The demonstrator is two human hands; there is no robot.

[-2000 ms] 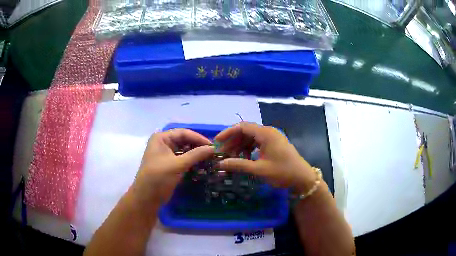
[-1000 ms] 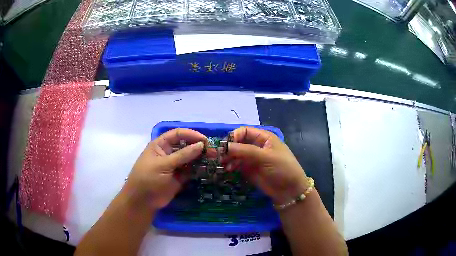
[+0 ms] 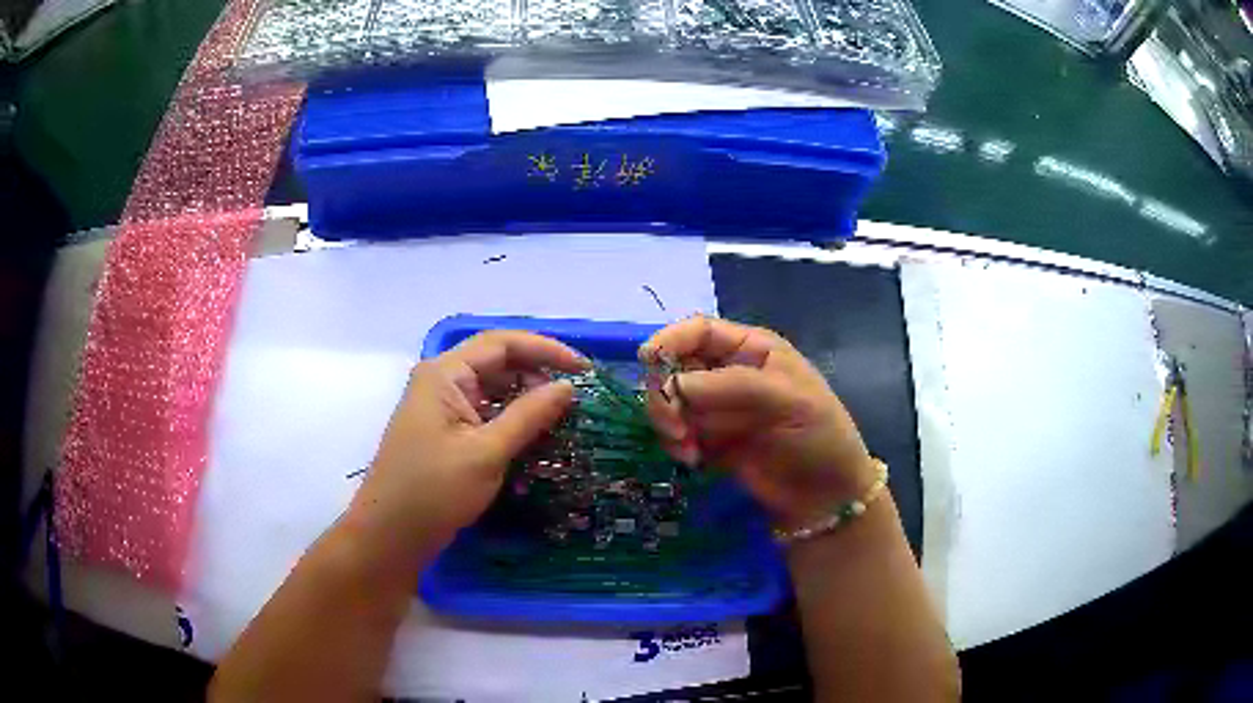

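A shallow blue tray [image 3: 605, 602] lies under my hands. It holds small circuit boards [image 3: 625, 525] with silver parts and thin green strips [image 3: 591, 574] along its near side. My left hand [image 3: 474, 426] is over the tray's left side, its thumb and forefinger at the end of a thin green strip [image 3: 614, 389]; the exact grip is blurred. My right hand [image 3: 753, 412] is over the right side and pinches a small dark and silver piece [image 3: 669, 368], probably a small board. The two hands are apart. My right fingers partly hide the strips between them.
Behind the tray stands a long blue bin [image 3: 591, 186] under a clear compartment tray [image 3: 591, 39]. Pink bubble wrap [image 3: 158, 398] lies at the left. A black mat [image 3: 825, 330], a white sheet [image 3: 1051, 453] and yellow-handled pliers [image 3: 1176, 419] lie at the right.
My fingertips have moved apart. The piece held between both hands no longer shows whole; thin green strips show between them. My right fingers have risen slightly with a small piece.
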